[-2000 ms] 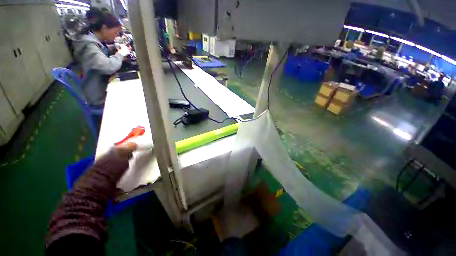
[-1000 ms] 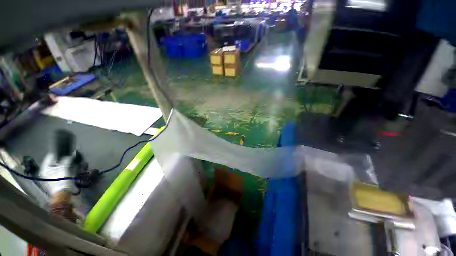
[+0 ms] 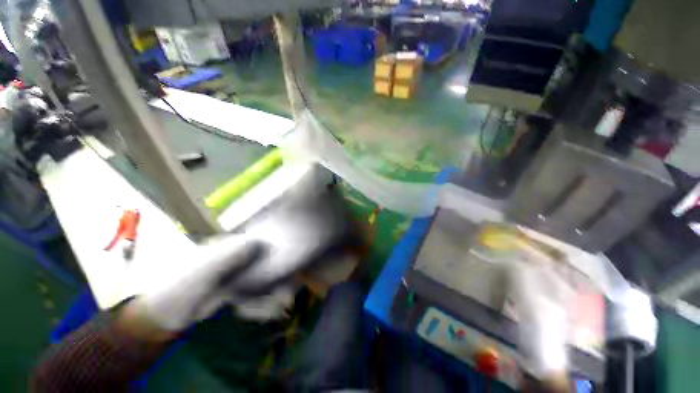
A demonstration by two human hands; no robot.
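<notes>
My left hand [image 3: 188,288], in a white glove and blurred, is at the lower left and holds a dark power adapter [image 3: 239,269], also blurred. My right hand [image 3: 541,315], gloved and blurred, reaches over the right side of the base plate [image 3: 453,249], its fingers beside the yellow fixture [image 3: 499,236]. Whether it grips anything cannot be told. The horn [image 3: 587,188], a grey metal block with two slanting slots, is behind and to the right of the fixture. The whitish film strip [image 3: 384,188] sweeps in from the left towards the fixture.
An orange-red tool [image 3: 125,229] lies on the white work surface [image 3: 88,207] at left. A pale post [image 3: 130,115] rises beside it. A dark item [image 3: 192,159] lies on the grey line behind. A red knob [image 3: 487,361] is on the press front. A white roll [image 3: 633,318] is at right.
The view has swung over to the press. My left hand has come back from the grey line with the adapter. My right hand has come into view at the fixture.
</notes>
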